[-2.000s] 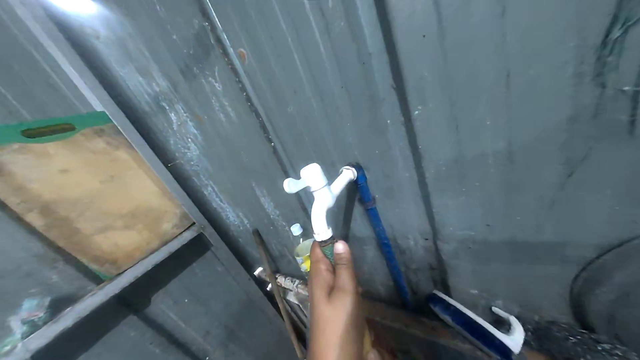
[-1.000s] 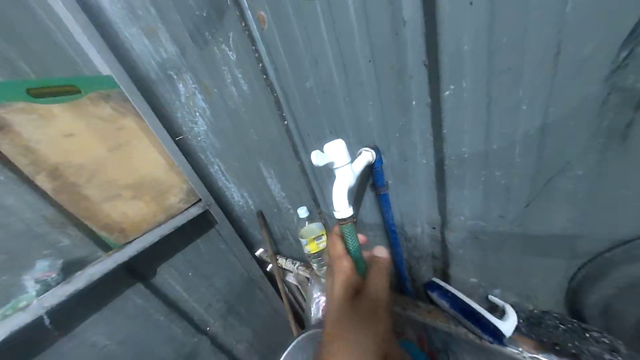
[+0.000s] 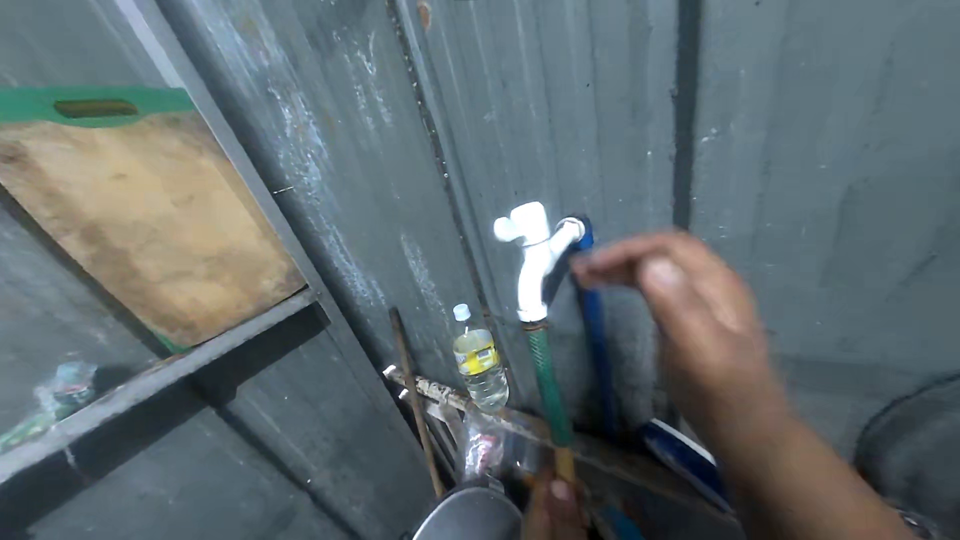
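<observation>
A white plastic tap (image 3: pixel 534 262) stands out from the wall on a blue pipe (image 3: pixel 594 337). The green hose (image 3: pixel 549 382) hangs from its spout and turns yellowish lower down. At the bottom edge my left hand (image 3: pixel 556 510) has its fingers around that yellowish part. My right hand (image 3: pixel 697 322) is raised just right of the tap, fingers bent and thumb apart, with nothing seen in it; whether its fingertips touch the pipe cannot be told.
Left of the hose stands a clear bottle (image 3: pixel 481 367) with a yellow label. Below it are a metal pot (image 3: pixel 472 517) and a thin stick (image 3: pixel 416 405). A green-edged board (image 3: pixel 150 225) rests on a metal ledge at left. A blue and white object (image 3: pixel 686 461) lies behind my right wrist.
One hand held the hose just under the spout in the earlier frames. Now my right hand is up beside the tap, and my left hand has come into view lower on the hose.
</observation>
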